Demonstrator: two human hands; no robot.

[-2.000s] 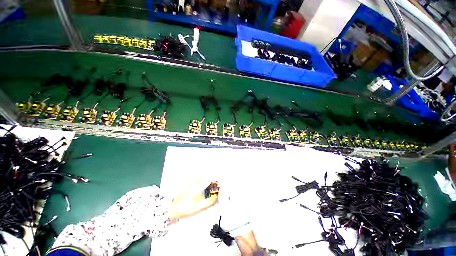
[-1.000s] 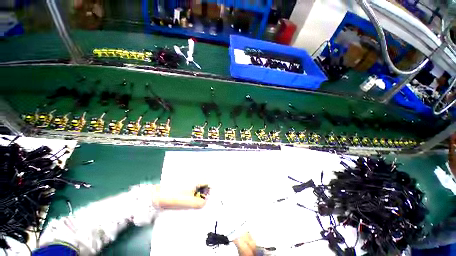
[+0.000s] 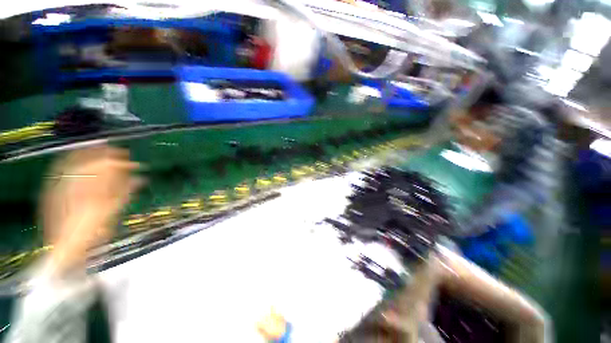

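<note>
The view is strongly blurred. My left hand (image 3: 87, 194) is raised over the conveyor belt at the left, its white sleeve below it; blur hides whether it holds anything. A small part of my right hand (image 3: 271, 325), with a bright blue band, shows at the bottom edge over the white work sheet (image 3: 221, 268); its grip is not visible. Yellow-and-black circuit boards (image 3: 218, 197) stand in a row along the near belt edge. Black cables lie in a pile (image 3: 395, 204) on the right of the sheet.
A blue plastic tote (image 3: 248, 110) with dark parts stands beyond the belt. Another person (image 3: 522, 147) is at the right. A brown carton (image 3: 532, 321) with dark contents is at the lower right. A dark bundle (image 3: 77, 122) lies beyond the belt at the left.
The view has swung right. My left hand has moved from the white sheet to over the belt. The other person and the carton have come into view; the left cable pile has left it.
</note>
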